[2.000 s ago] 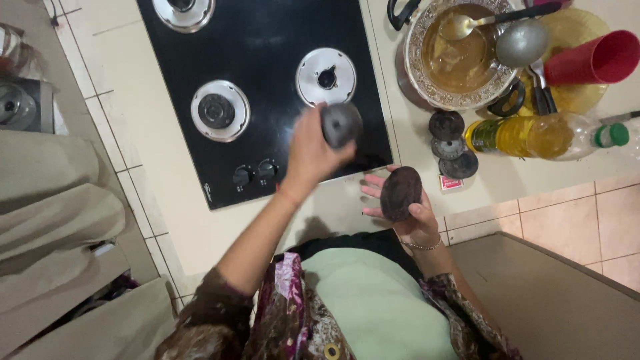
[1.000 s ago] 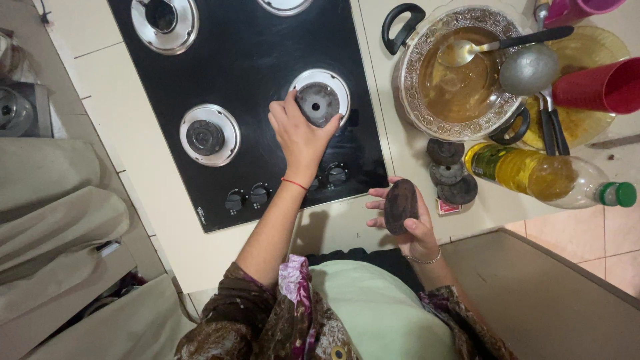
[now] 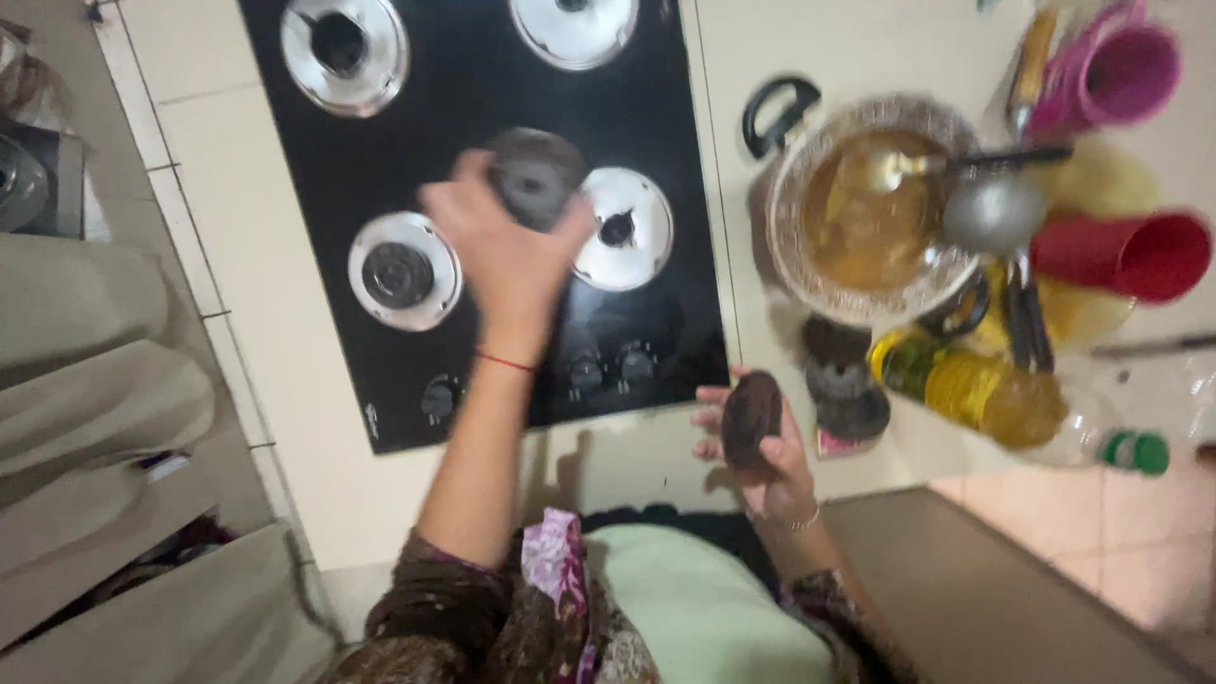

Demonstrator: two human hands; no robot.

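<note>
In the head view my left hand (image 3: 508, 237) grips a dark round burner part (image 3: 535, 180) above the black glass cooktop (image 3: 494, 294). Beside it, the burner at the right front (image 3: 622, 230) shows its bare metal ring and centre. The front-left burner (image 3: 404, 273) has a dark cap on it. Over the counter by the cooktop's front corner, my right hand (image 3: 784, 465) holds a dark oval-looking disc (image 3: 752, 421), tilted on the fingers. Several dark burner parts (image 3: 845, 388) lie on the counter to its right, by a small red and white box (image 3: 842, 443).
A patterned pot (image 3: 784, 237) of brown liquid stands right of the cooktop, with a ladle (image 3: 996, 211) and spoon across it. Near it are a red cup (image 3: 1121, 252), a magenta cup (image 3: 1111, 81) and an oil bottle (image 3: 978, 389) on its side. Beige cloth hangs at the left.
My left hand has moved left with the burner part, off the right-front burner it was over a second ago. My right hand still holds the disc.
</note>
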